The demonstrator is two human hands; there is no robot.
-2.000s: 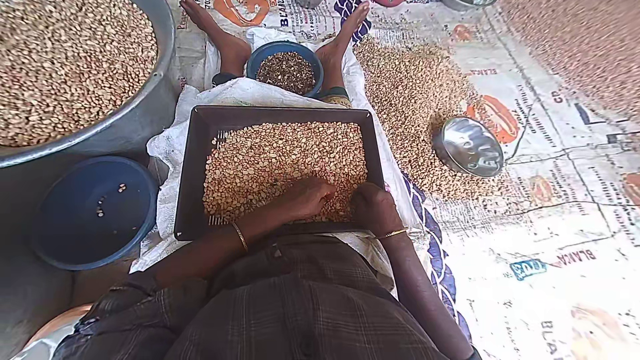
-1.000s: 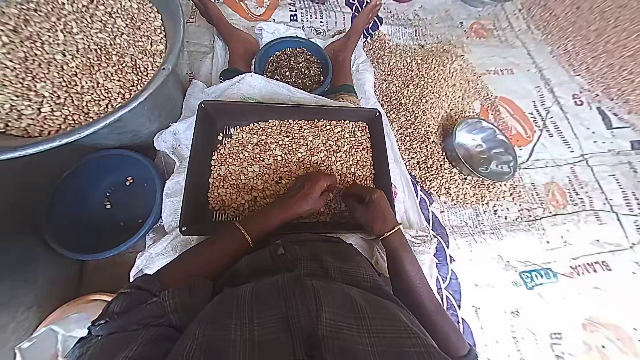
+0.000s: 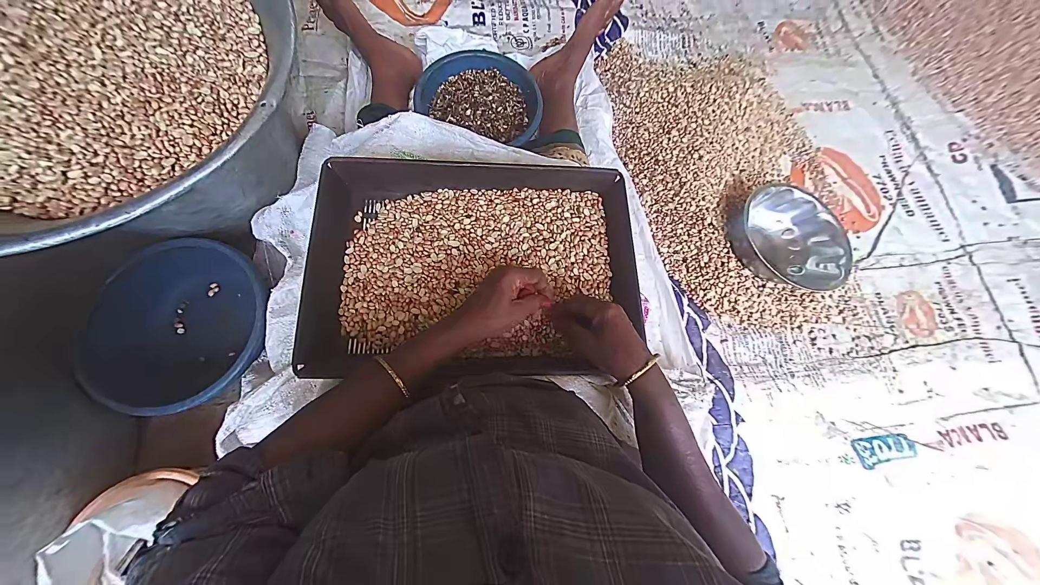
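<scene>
A dark rectangular tray (image 3: 329,203) lies across my lap, with a layer of small reddish-tan seeds or nuts (image 3: 471,244) in it. Over the lower right part of this layer, my left hand (image 3: 510,299) has its fingers bent and its fingertips close together. Just right of it is my right hand (image 3: 600,329), fingers curled, near the tray's lower right side. The fingertips of both hands meet or nearly meet. Whether anything small is pinched between them cannot be made out. Slots show at the tray's left side.
A large metal vessel (image 3: 280,97) full of similar seeds stands at upper left. Below it is a blue basin (image 3: 93,341) with a few bits inside. A blue bowl (image 3: 421,89) of darker bits sits between my feet. Right are a loose heap (image 3: 682,146) and a steel bowl (image 3: 800,236) on printed sheeting.
Two seconds ago my hands were slightly apart and lower over the seeds; now their fingertips are together. The seeds, tray and bowls look much the same.
</scene>
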